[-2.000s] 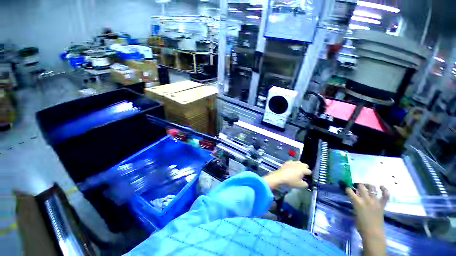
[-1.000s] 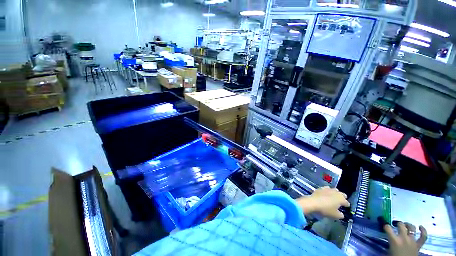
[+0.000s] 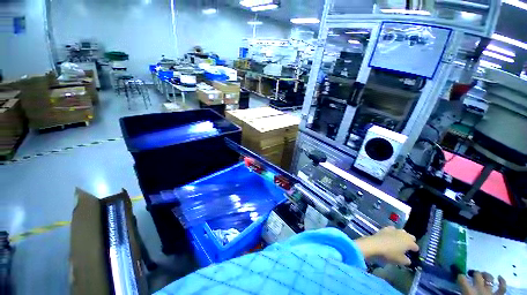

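My left hand (image 3: 390, 245) is at the lower right, beside the comb-like edge of the sloped white plate (image 3: 500, 253). Its fingers are partly curled, with something dark at the fingertips; a grip is not clear. My right hand (image 3: 482, 283) is at the bottom edge, partly cut off, over the lower part of the plate. A ring shows on one finger, and whether it holds anything is unclear. The green strip (image 3: 461, 249) lies along the plate's left side. Shiny clear packing tubes (image 3: 433, 283) lie below the comb-like edge, between my hands.
A guide rail (image 3: 329, 201) runs beside the grey control box (image 3: 358, 196) with a red button. Clear tubes lie across the blue bin (image 3: 199, 245). Black crates (image 3: 173, 167), an open carton (image 3: 86, 248) with filled tubes and closed cartons (image 3: 263, 135) stand left. A bowl feeder (image 3: 500, 115) stands right.
The view has swung left and upward, so the bins, plate and both hands appear farther right. My hands stay near the plate's left and lower edges; my right hand is now more cut off.
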